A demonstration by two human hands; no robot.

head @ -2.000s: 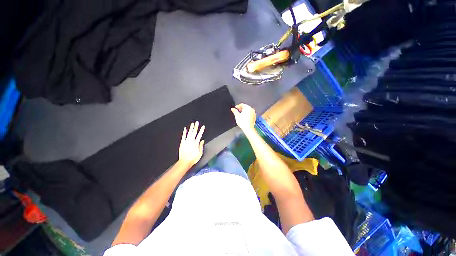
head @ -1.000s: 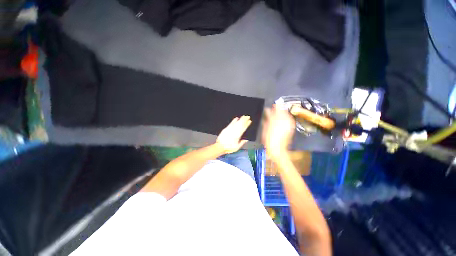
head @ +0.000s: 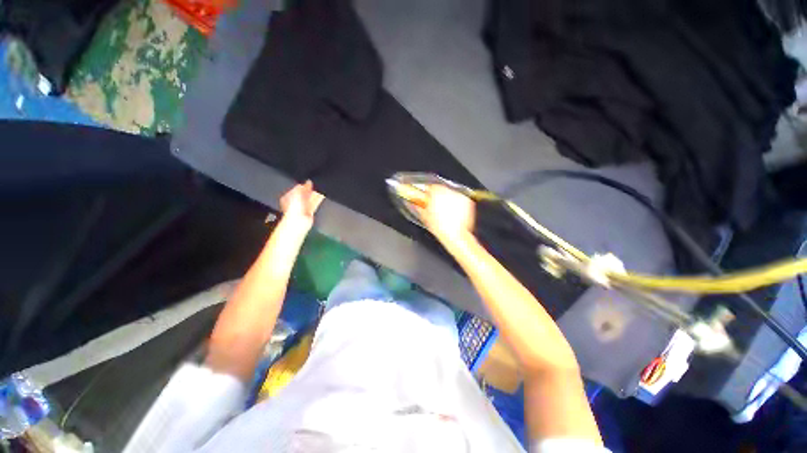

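Black trousers [head: 425,150] lie on the grey pressing table [head: 425,53], one leg running from the folded upper part at upper left down to the right. My right hand [head: 449,212] is closed around the handle of the steam iron [head: 409,196], which is over the leg; its tip points left. The iron looks slightly blurred. My left hand [head: 302,200] is at the near edge of the table beside the trousers, fingers curled; whether it pinches the cloth edge is not clear.
A yellow steam hose [head: 734,280] and black cable [head: 619,188] run right from the iron. Crumpled black garments [head: 637,80] lie at the far right. A blue crate [head: 475,341] is below the near edge. An orange-red bag [head: 202,11] is at upper left.
My right hand has taken hold of the iron and moved it left onto the trousers. My left hand has moved left from the hem end to the near table edge. The view has turned.
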